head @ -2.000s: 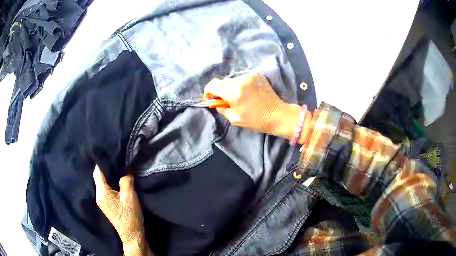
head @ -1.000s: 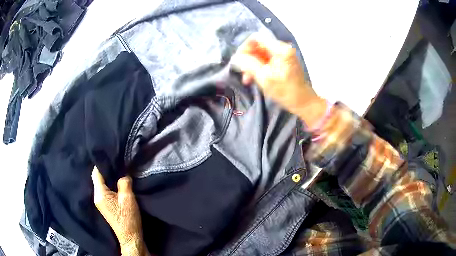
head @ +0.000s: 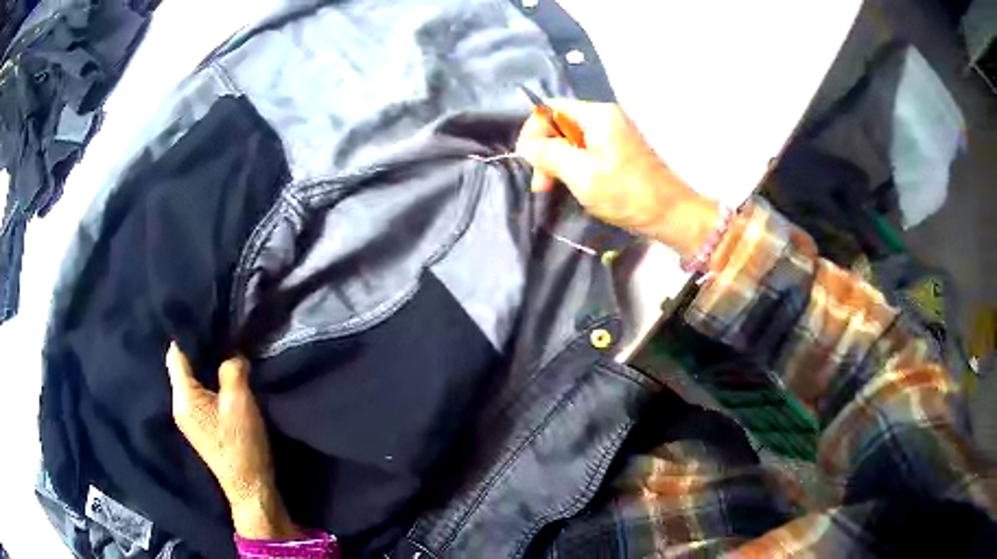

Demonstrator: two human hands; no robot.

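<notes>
A grey-black denim jacket (head: 361,257) with black inner panels lies inside out in front of me. My left hand (head: 227,437) is at its lower left, on the black panel, thumb and one finger apart. Its other fingers are hidden, so whether it pinches cloth is unclear. My right hand (head: 596,164) is above the jacket's right part, closed around thread snips (head: 560,122) with orange handles and a dark point facing up-left. A pale thread (head: 497,158) runs from the armhole seam to my right fingertips. Another pale-pink thread (head: 574,242) lies lower right.
The jacket lies on a white table (head: 711,66). Dark denim scraps (head: 66,98) are heaped at the far left. A white care label (head: 118,518) shows at lower left. Dark items and a pale sheet (head: 924,142) are beyond the table's right edge.
My right hand left the seam, moved up-right, and now shows the snips' point upward with a thread at its fingers. The jacket and left hand appear shifted left and slightly up in view.
</notes>
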